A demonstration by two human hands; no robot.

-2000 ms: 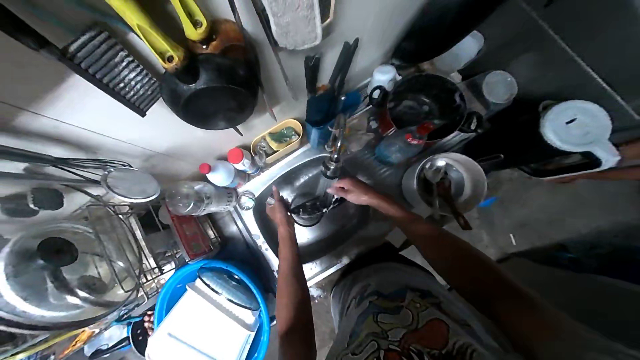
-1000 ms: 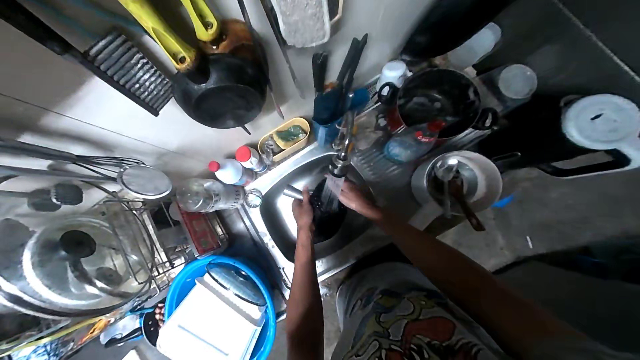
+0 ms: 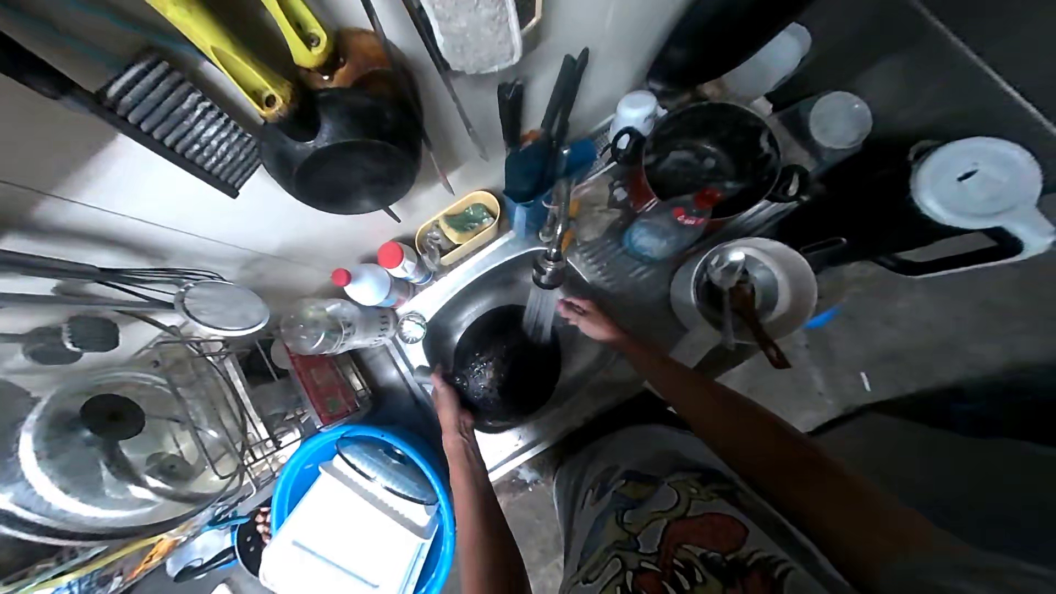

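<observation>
A round black pan (image 3: 507, 367) lies tilted in the stainless steel sink (image 3: 590, 367), its inside facing up and wet. My left hand (image 3: 452, 404) grips the pan at its left edge, beside a short grey handle end. Water runs in a spray from the faucet (image 3: 549, 268) onto the pan's upper right part. Just right of that stream is my right hand (image 3: 587, 319), fingers loosely bent and apart, with nothing visible in it.
Bottles with red caps (image 3: 363, 286) and a yellow sponge tray (image 3: 458, 227) line the sink's back edge. Right of it stand a black pot (image 3: 709, 157) and a white bowl (image 3: 796, 289) with utensils. A blue basin (image 3: 445, 511) holding white containers sits at lower left.
The black pan has turned so that its round inside faces up under the water. My right hand has drawn slightly away from the faucet stream, while my left hand is lower at the pan's edge.
</observation>
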